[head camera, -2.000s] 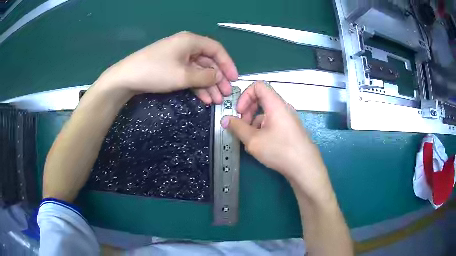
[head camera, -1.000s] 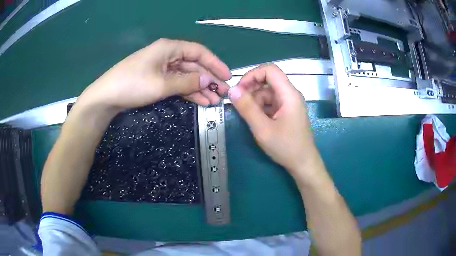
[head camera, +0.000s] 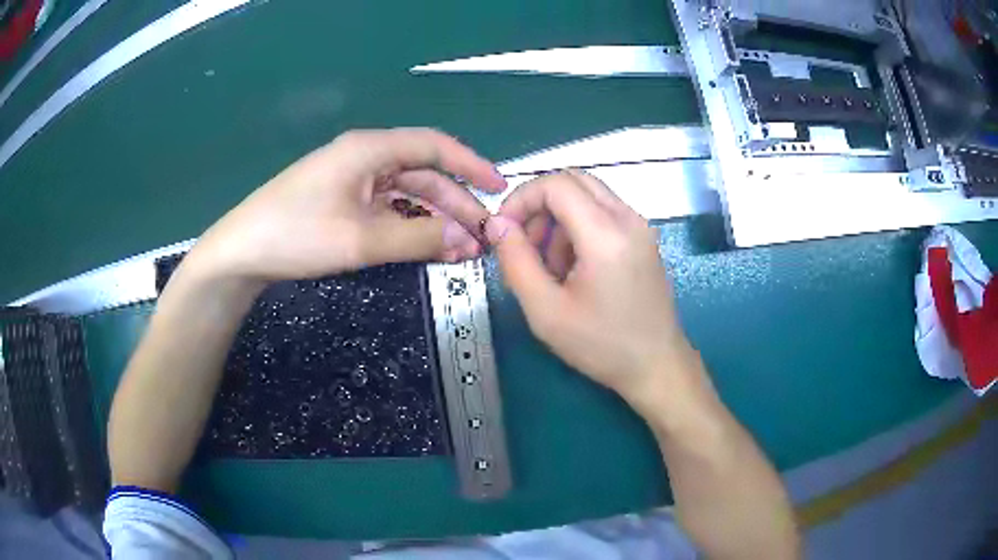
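My left hand (head camera: 328, 213) is over the top edge of the parts tray (head camera: 328, 372), its palm curled around several small dark rings (head camera: 410, 207). My right hand (head camera: 591, 279) meets its fingertips above the top end of the fixture bar (head camera: 471, 383). A small dark ring part (head camera: 485, 226) shows between the fingertips of both hands; which hand bears it is hard to tell. The grey bar stands upright along the tray's right edge, with a row of round seats. Its top end is partly hidden by my left fingers. The black tray is filled with glittering loose rings.
A silver-white machine frame (head camera: 755, 208) is at the upper right, holding a dark bar (head camera: 815, 104). White strips (head camera: 657, 186) run behind the hands, one tapering to a point (head camera: 547, 60). Stacked ribbed bars (head camera: 44, 405) are at far left. A white and red cloth (head camera: 943, 312) lies at right.
Both hands were apart over the bar and have come together at the fingertips. A ring seen at my left fingertips one second ago is gone from there; dark rings now show in the left palm.
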